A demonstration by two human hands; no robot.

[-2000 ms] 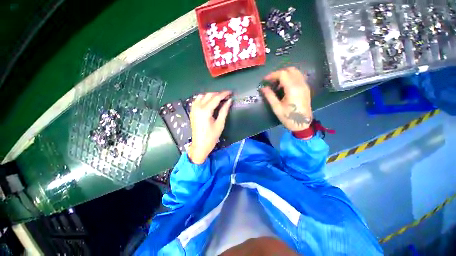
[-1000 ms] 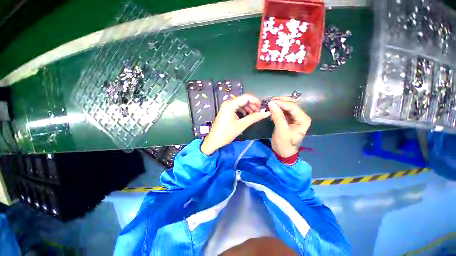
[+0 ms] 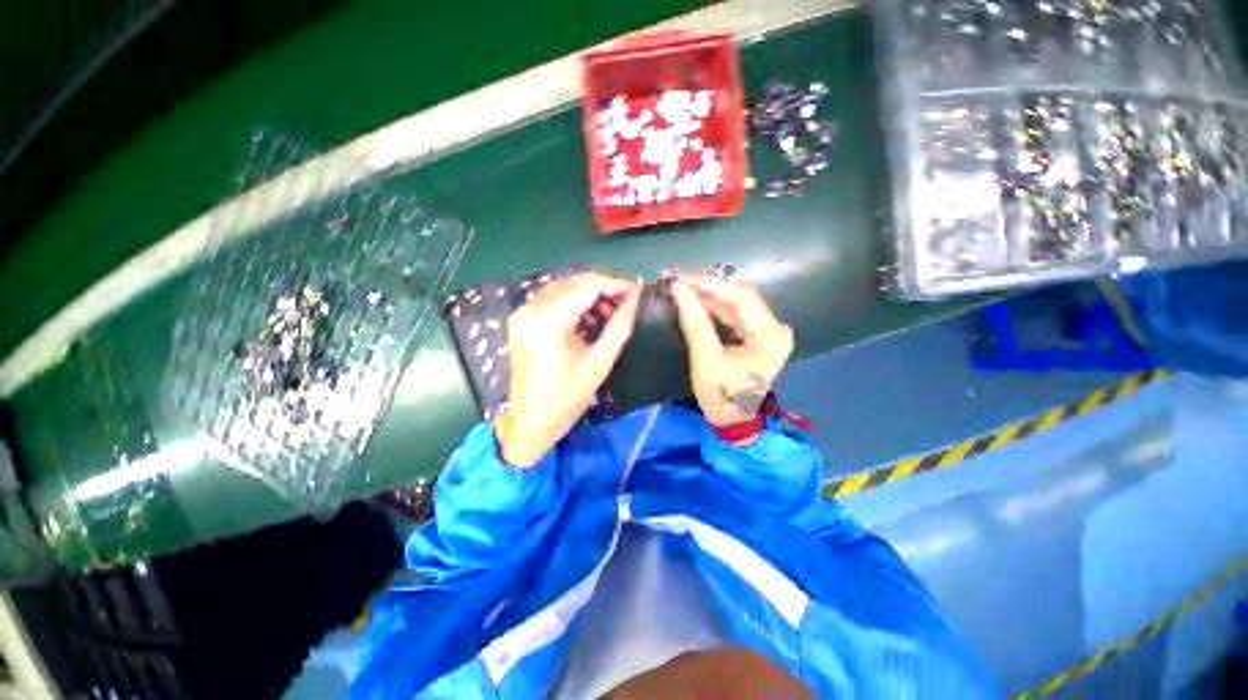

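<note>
My left hand (image 3: 564,358) and my right hand (image 3: 723,349) are close together over the bench, each with thumb and fingers pinched. A tiny dark part (image 3: 660,290) shows between the fingertips; its shape is too small to tell. Black housings (image 3: 482,342) with small white and yellow marks lie flat beside and partly under my left hand. A red bin (image 3: 667,215) holding white parts (image 3: 660,144) stands beyond my hands. Loose metal parts (image 3: 790,137) lie to its right. A few tiny bits lie just beyond my right hand.
A clear blister tray (image 3: 411,280) with heaped metal parts (image 3: 290,342) lies on the green bench (image 3: 541,178) at left. A clear compartment tray (image 3: 944,290) full of metal parts is at right. Black trays (image 3: 117,636) are at lower left. A blue sleeve (image 3: 1198,321) shows at the right edge.
The camera view has turned and shifted. My fingertips, touching each other a second ago, are now slightly apart.
</note>
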